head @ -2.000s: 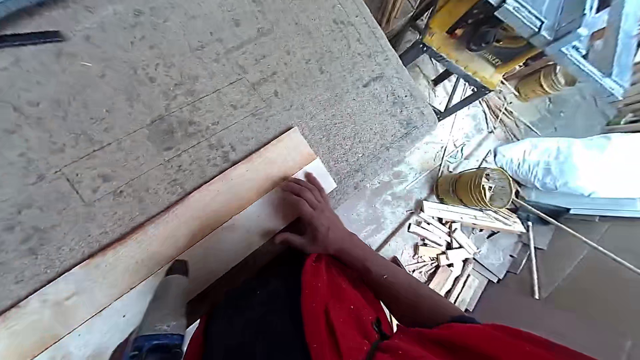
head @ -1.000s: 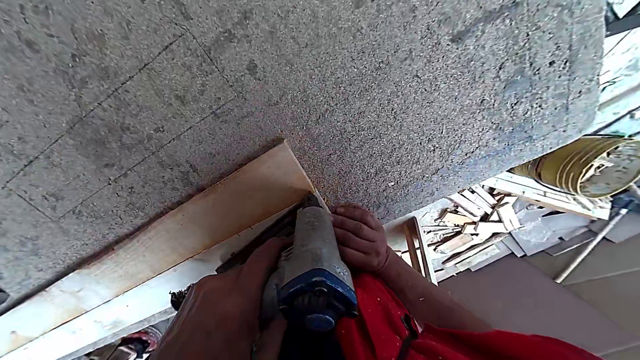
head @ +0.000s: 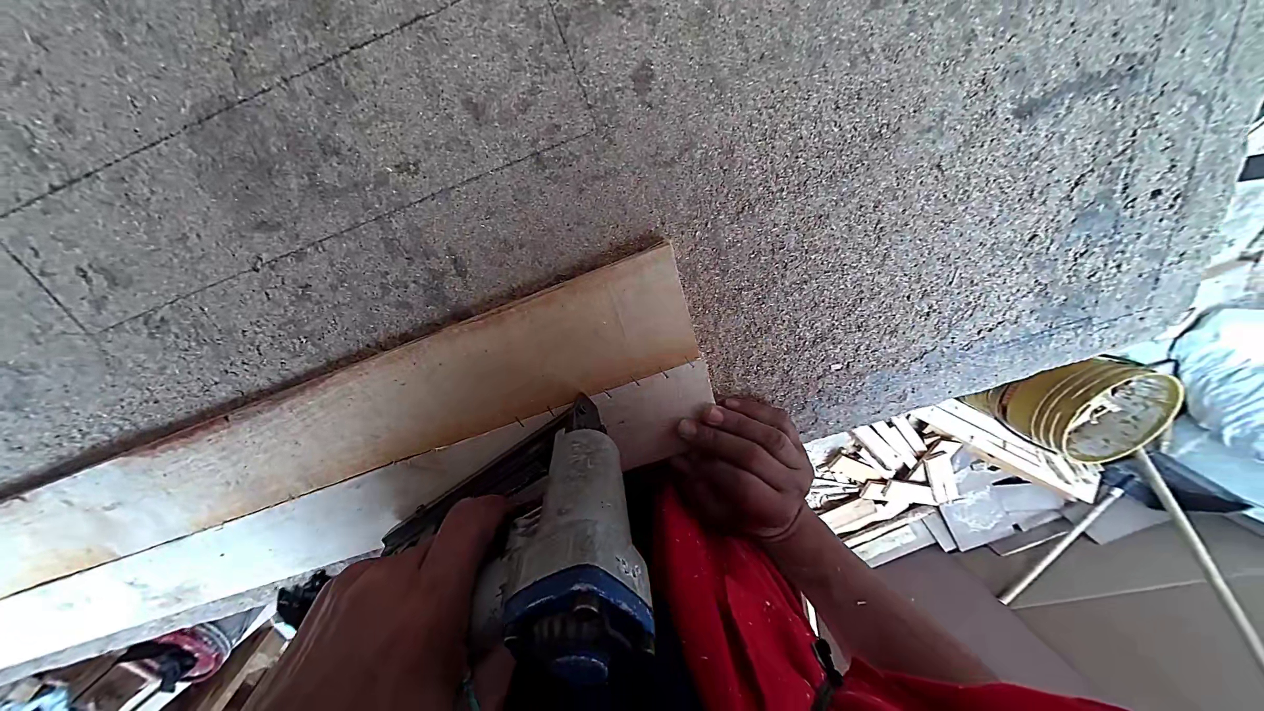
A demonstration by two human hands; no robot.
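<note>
My left hand is closed around a pneumatic nail gun with a grey body and blue cap. The gun's dark nose touches the seam between two thin wooden boards, near their right end. The upper board is tan; the lower board is paler and lies along its edge. Short dark marks cross the seam on both sides of the nose. My right hand grips the right end of the paler board, fingertips on its top face, fingers curled. The gun's handle is mostly hidden by my left hand.
The boards lie on a rough grey worktable with pencilled lines. Beyond its right edge are a yellow bucket, wood offcuts, a pale pole and a whitish plastic bag. More items lie below the table at lower left.
The nail gun has come up onto the boards, and its nose has since shifted left along the seam from their right end. My right hand has moved from the boards' top to the end. The view has shifted.
</note>
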